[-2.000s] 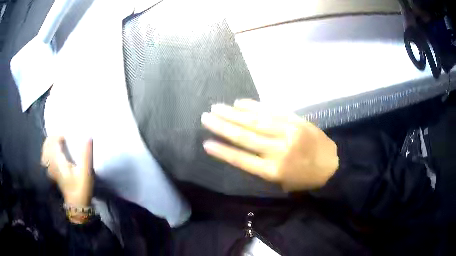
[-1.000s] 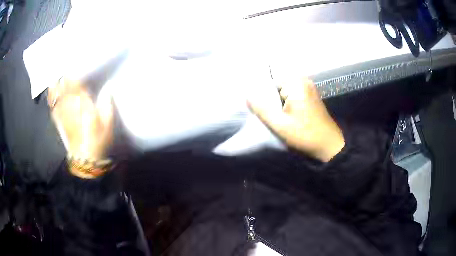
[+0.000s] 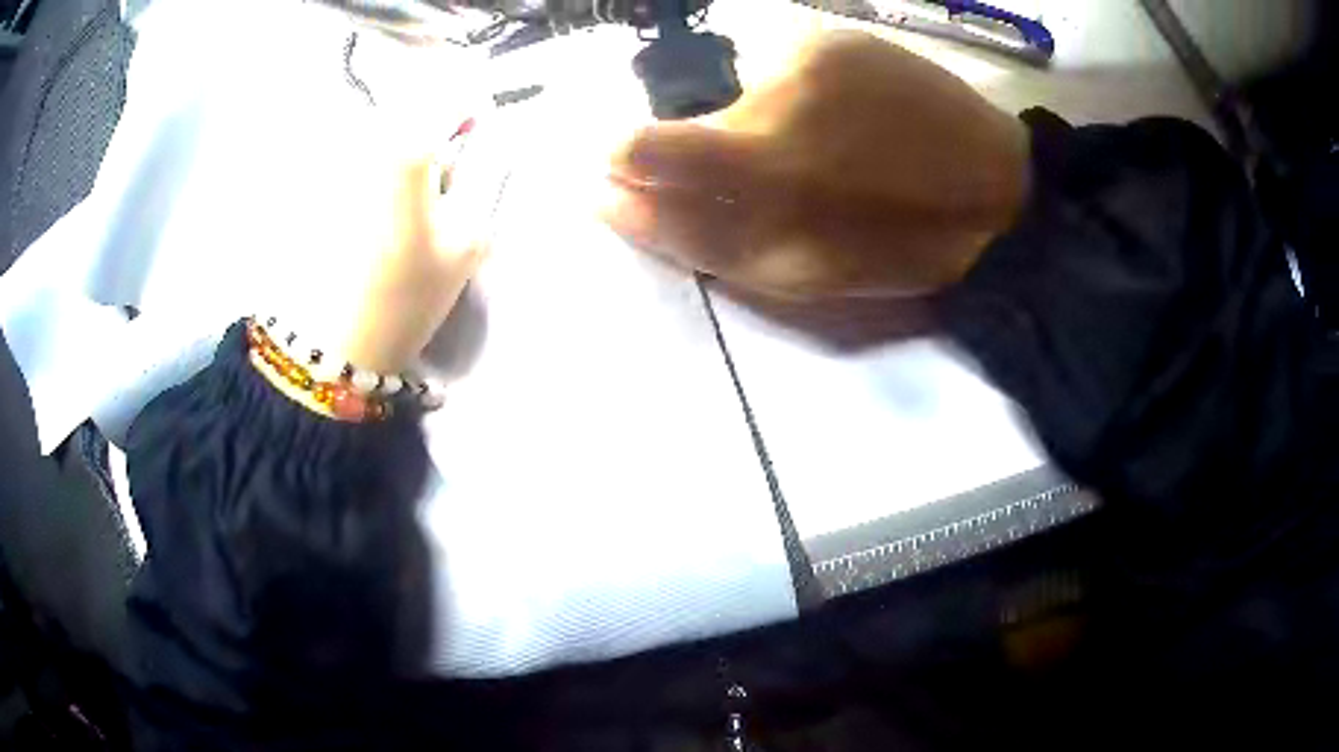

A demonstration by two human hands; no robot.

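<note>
A pale fabric panel (image 3: 588, 485) lies across the machine bed and table, reaching the near edge, with a thin dark edge along its right side. My left hand (image 3: 419, 265) lies on the panel at centre left, overexposed; whether its fingers pinch the cloth cannot be told. My right hand (image 3: 822, 176) is bent over the panel's right edge, fingertips together at the cloth; its grip is hidden by glare and blur. The dark round fitting (image 3: 687, 77) of the machine head stands between and beyond my hands.
A blue slim tool (image 3: 999, 24) lies at the top right. A ruler strip (image 3: 955, 532) runs along the near table edge. More pale fabric (image 3: 66, 331) hangs at the far left beside a dark mesh-like piece (image 3: 66, 162).
The view has shifted to show the machine head. The panel now lies flat with its pale side up. Both hands have moved up and inward, near the dark fitting.
</note>
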